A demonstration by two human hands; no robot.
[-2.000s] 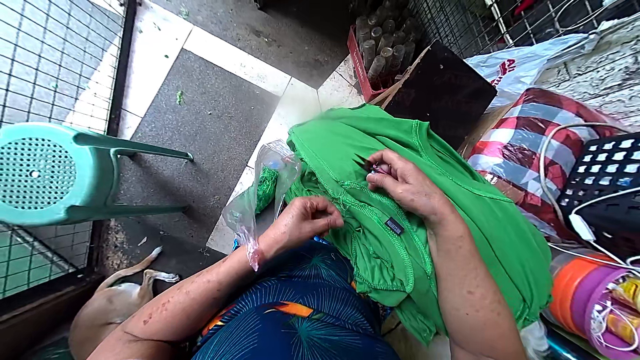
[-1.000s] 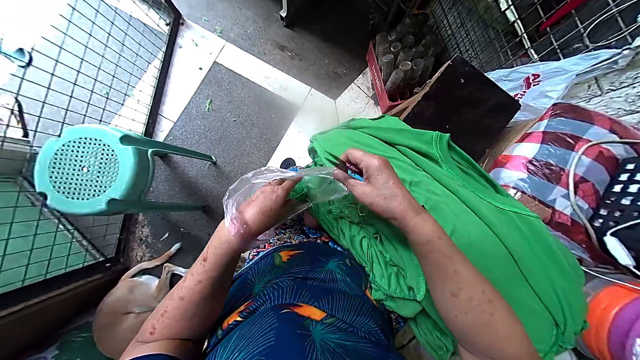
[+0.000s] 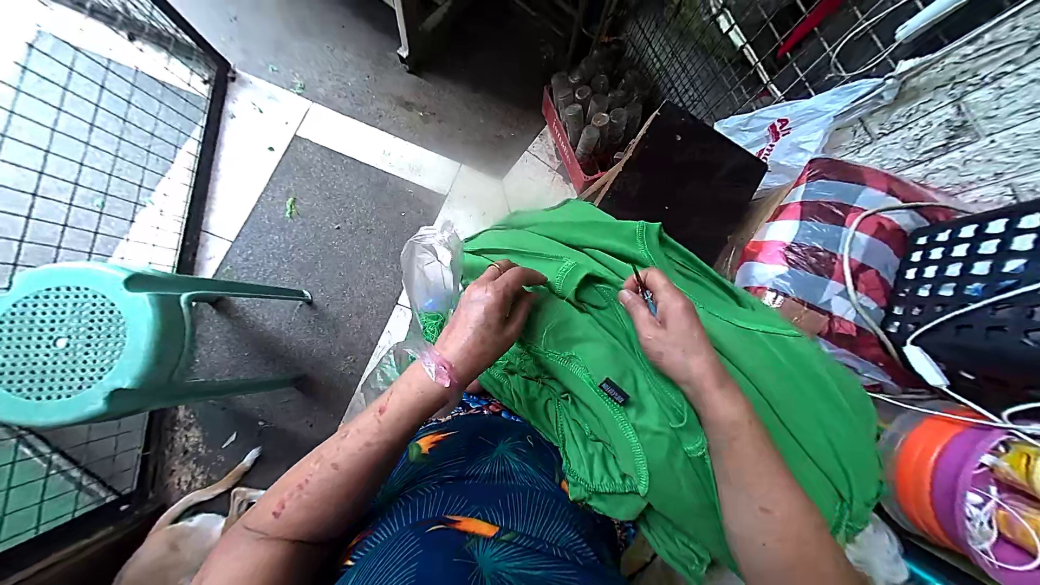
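Green garments with overlocked seams [image 3: 747,357] lie heaped across my lap, and a small dark label shows on one neckline. My left hand [image 3: 491,313] rests on the cloth at the left, its fingers bent at a seam; whether they pinch the fabric is hard to tell. From its wrist hangs a clear plastic bag [image 3: 431,272] with green thread scraps inside. My right hand [image 3: 662,321] holds a small pointed cutting tool, probably thread snips [image 3: 644,292], its dark tip up, over the middle of the cloth.
A green plastic stool [image 3: 65,341] stands at the left by a wire mesh gate. A dog [image 3: 183,540] lies at the lower left. Ahead are a red crate of glass bottles [image 3: 569,150] and a dark board. A checkered bundle [image 3: 821,252] and a black basket [image 3: 975,292] sit at the right.
My left hand has gone from the plastic bag back to the green cloth. The bag, held up between both hands a second ago, now hangs beside my left wrist. My right hand is over the cloth.
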